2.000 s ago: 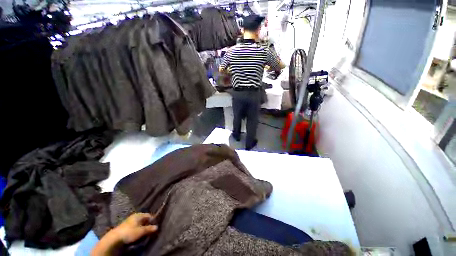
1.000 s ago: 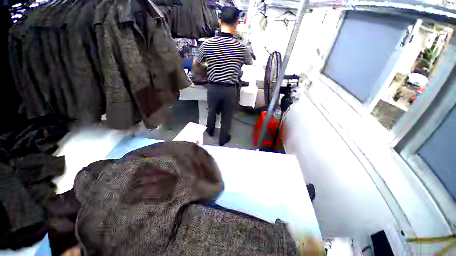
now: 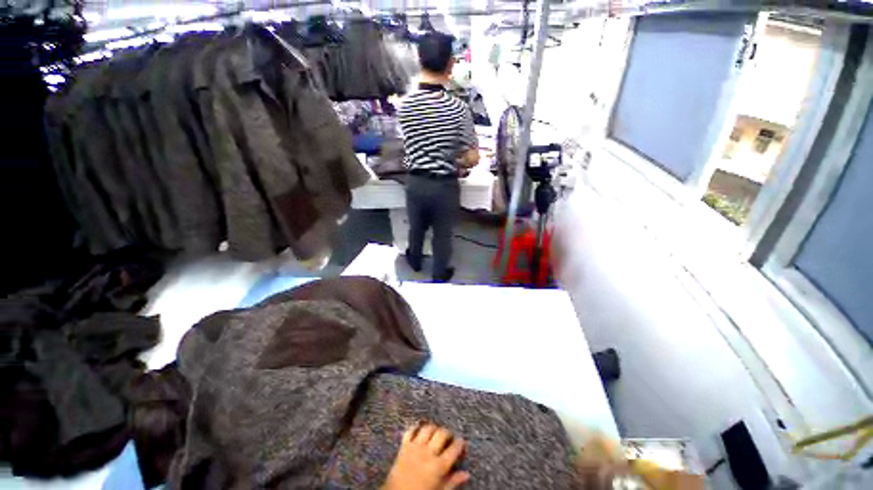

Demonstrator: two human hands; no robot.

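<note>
A speckled brown-grey tweed jacket [image 3: 278, 402] lies on the pale blue and white table, with a smooth dark brown patch facing up. Its right part lies flat, a fold separating it from the bunched left part. My left hand [image 3: 428, 461] rests palm down on the flat tweed at the bottom centre, cut off by the lower edge. It does not visibly grip the cloth. My right hand is not discernible. A blurred yellow-tan shape [image 3: 660, 478] is at the table's lower right corner; I cannot tell what it is.
Crumpled dark garments [image 3: 72, 359] lie on the table's left end. A rail of hanging jackets [image 3: 206, 153] is behind left. A person in a striped shirt [image 3: 436, 129] stands beyond the table, near a fan [image 3: 509, 158], a pole and a red stand [image 3: 526, 255]. Windows are right.
The jacket has been turned and spread, covering the navy board seen earlier. My left hand has moved from the jacket's left side to its flat part at centre. The view has shifted right.
</note>
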